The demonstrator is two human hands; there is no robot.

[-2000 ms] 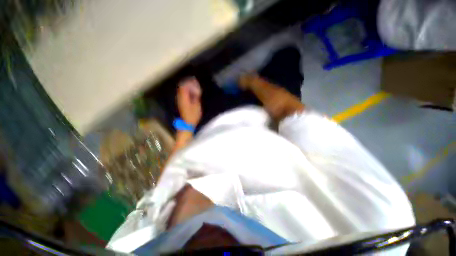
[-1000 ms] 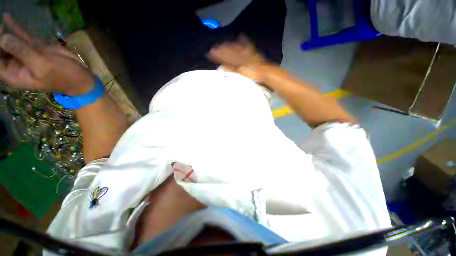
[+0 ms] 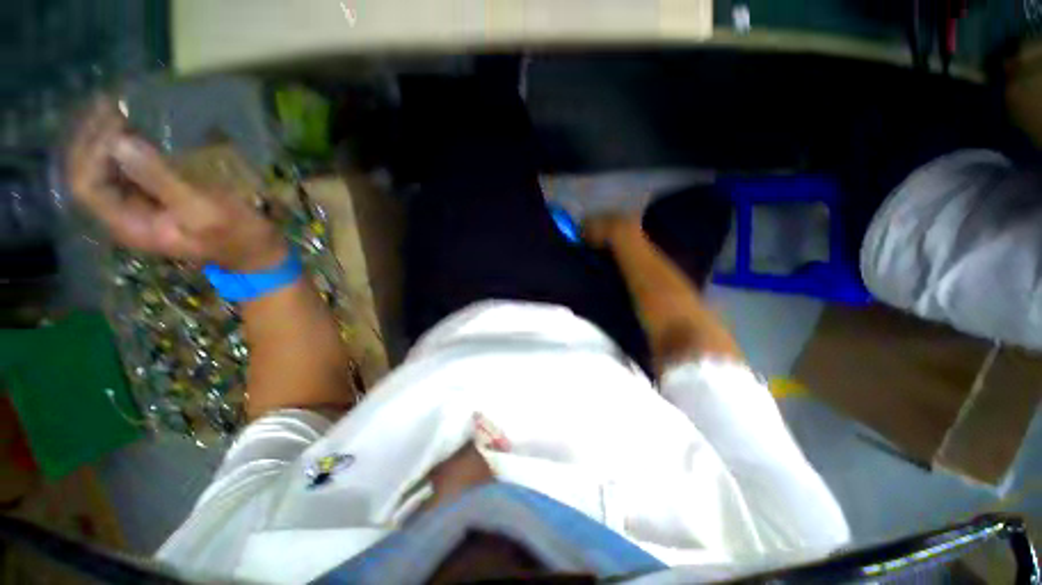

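Observation:
My left hand [image 3: 166,206], with a blue wristband, is raised at the left over a tangled heap of wired board assemblies [image 3: 183,354]. Its fingers are blurred and partly curled; whether they hold anything cannot be told. My right hand [image 3: 606,229] is small and low beside my dark trouser leg, next to a small bright blue thing [image 3: 564,224]. Its fingers are mostly hidden, and I cannot tell if they grip it.
The pale work board [image 3: 446,32] lies on the bench along the top. A cardboard edge [image 3: 357,269] borders the heap. A green sheet [image 3: 69,394] is at the left. A blue stool [image 3: 788,280], a cardboard box [image 3: 891,383] and another person's pale sleeve [image 3: 960,246] are at the right.
The view has swung, bringing the bench edge back in along the top. My left hand remains raised near the heap, its fingers more curled. My right hand has moved away from my lap, beside my leg.

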